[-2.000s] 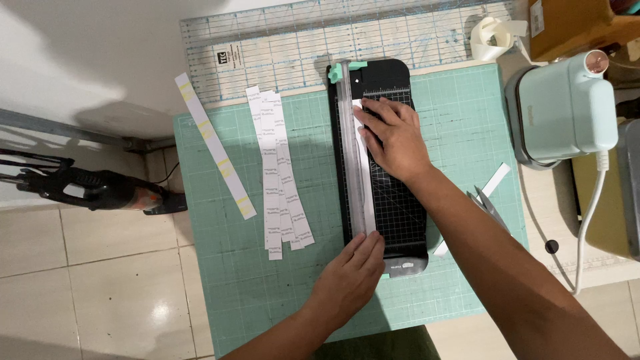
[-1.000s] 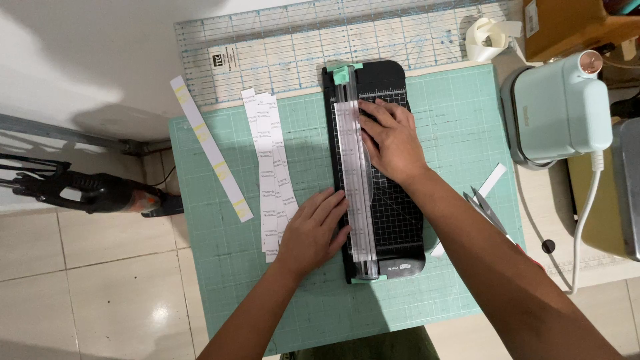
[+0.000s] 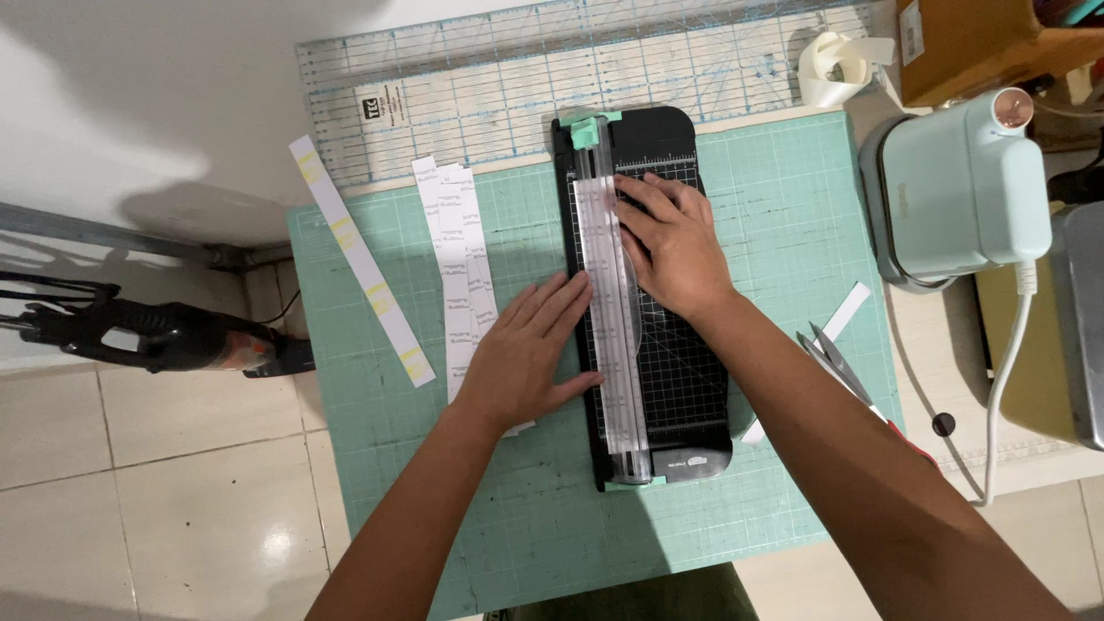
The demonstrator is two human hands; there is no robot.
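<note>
A black paper trimmer [image 3: 681,371] lies on a green cutting mat [image 3: 517,517]. Under its clear plastic rail is a printed paper strip [image 3: 612,345]. My left hand [image 3: 530,354] rests flat with its fingertips at the strip's left edge, holding nothing. My right hand [image 3: 673,241] lies on the trimmer bed, fingertips against the right side of the rail; whether they pinch the paper is hidden. The mint cutting slider [image 3: 585,133] sits at the rail's top end. Left of the trimmer lie several printed paper strips [image 3: 457,259], partly under my left hand, and a white strip with yellow marks [image 3: 362,263].
Scissors [image 3: 841,366] and a white strip [image 3: 845,315] lie near my right forearm. A clear quilting ruler [image 3: 517,60] spans the back, with a roll of cream tape [image 3: 832,73] on it. At right stand a mint corded appliance [image 3: 966,190] and a brown box [image 3: 966,52].
My left hand has moved from the trimmer's lower end to its left side. The printed strip now shows under the rail, where a plain white one showed earliest. My right hand stays on the bed.
</note>
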